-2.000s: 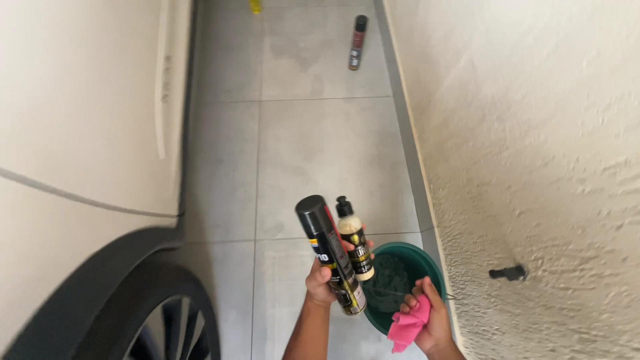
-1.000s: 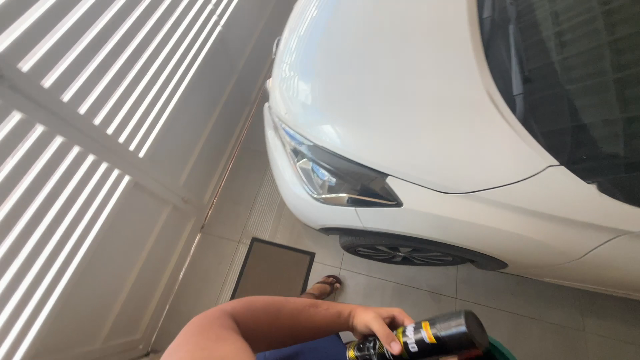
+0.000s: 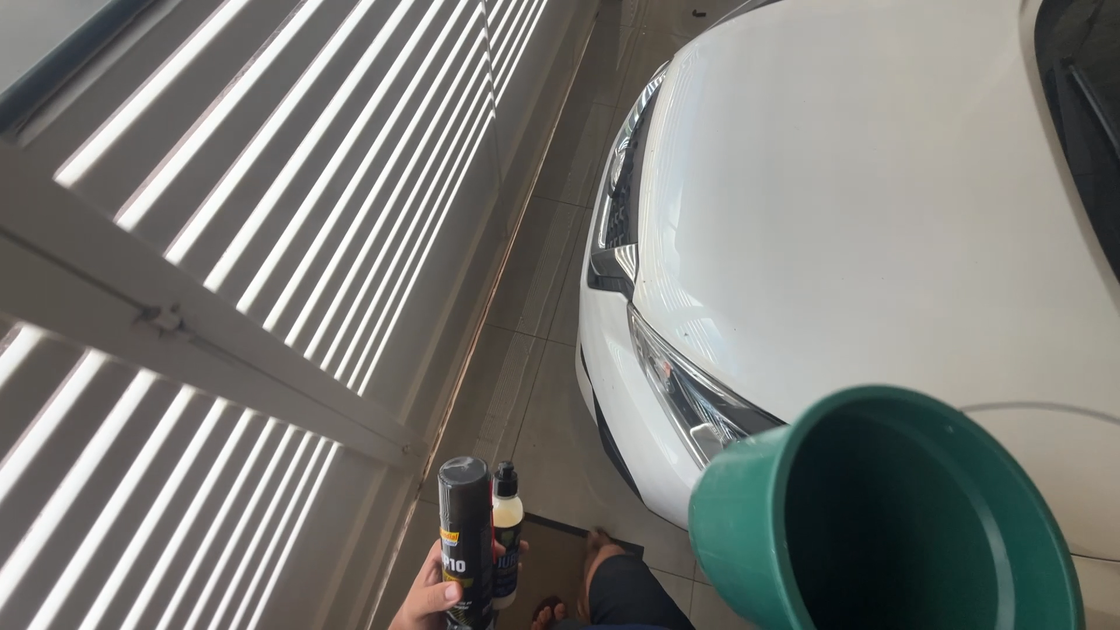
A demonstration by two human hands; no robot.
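Note:
My left hand (image 3: 430,591), low in the view, is closed around a black aerosol can (image 3: 465,534) and a small bottle with a black cap (image 3: 507,538), which stand side by side, both bearing writing. At the lower right a green plastic bucket (image 3: 739,516) tilts its dark opening toward the camera, in front of the white car's headlight (image 3: 687,385) and hood (image 3: 840,210). My right hand is not visible; what holds the bucket up is hidden. No pink cloth shows.
A slatted white metal gate (image 3: 350,262) runs along the left. Between it and the car's front bumper (image 3: 630,437) lies a strip of tiled floor (image 3: 534,376). My feet, in sandals, and a doormat (image 3: 551,569) show at the bottom.
The view has swung from the side passage and wall to the car's front and the gate. The bucket, on the floor two seconds ago, is now raised near the camera.

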